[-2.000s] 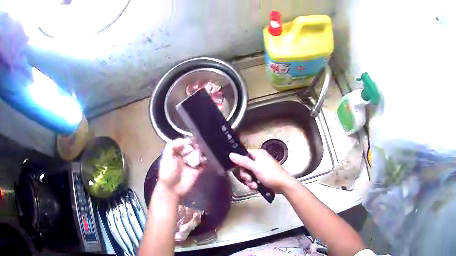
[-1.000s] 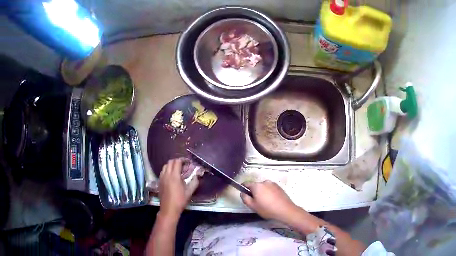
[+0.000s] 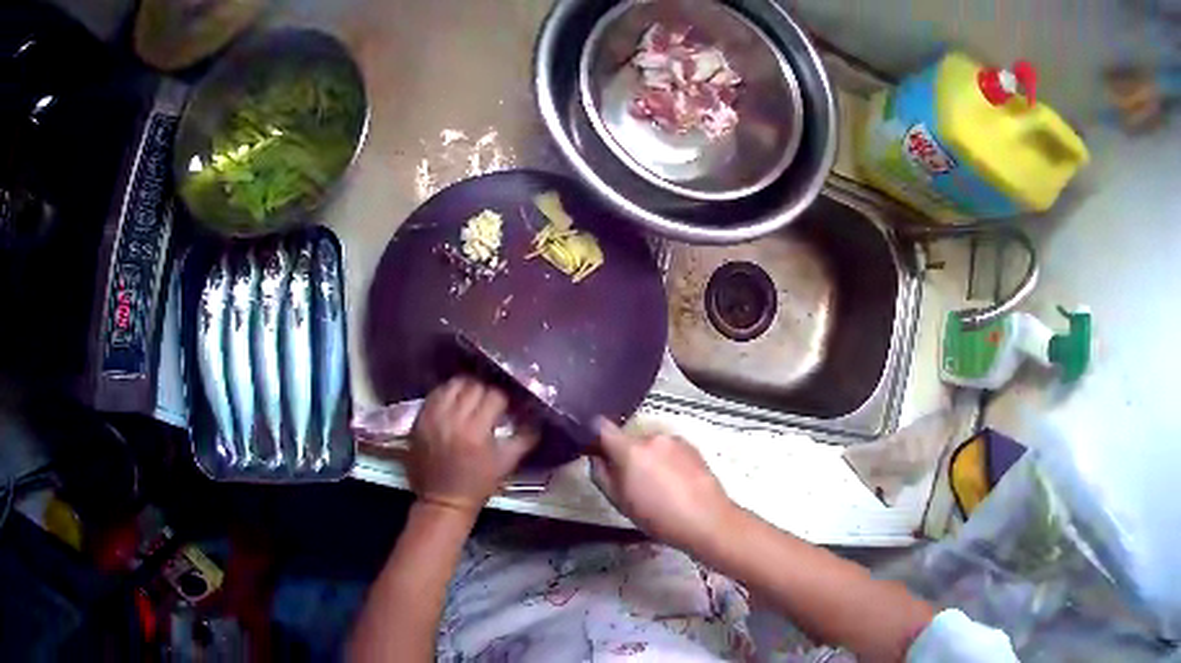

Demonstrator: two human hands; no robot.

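Observation:
My left hand [image 3: 464, 438] presses on the raw pork [image 3: 389, 420] at the near left of the round dark purple chopping board [image 3: 518, 337]. Most of the meat is hidden under the hand; a pink-white end sticks out to its left. My right hand [image 3: 658, 490] grips the handle of the cleaver [image 3: 525, 382], seen nearly edge-on as a thin dark line beside my left fingers. A small pale cut piece [image 3: 541, 389] lies by the blade. Chopped garlic [image 3: 481, 235] and sliced ginger [image 3: 566, 250] lie on the board's far side. Cut pork pieces [image 3: 686, 80] lie in the inner metal bowl [image 3: 622, 130].
The outer metal basin [image 3: 560, 97] stands beyond the board. The sink [image 3: 829, 304], tap [image 3: 1017, 292], yellow detergent jug [image 3: 965, 149] and spray bottle [image 3: 991, 350] are at right. The fish tray [image 3: 269, 471] and bowl of green vegetable [image 3: 266, 143] are at left. A plastic bag [image 3: 1023, 557] is at lower right.
Since two seconds ago, the cleaver has moved from over the bowl to the board, and my left hand has come down onto the pork. Over the last second the view has shifted.

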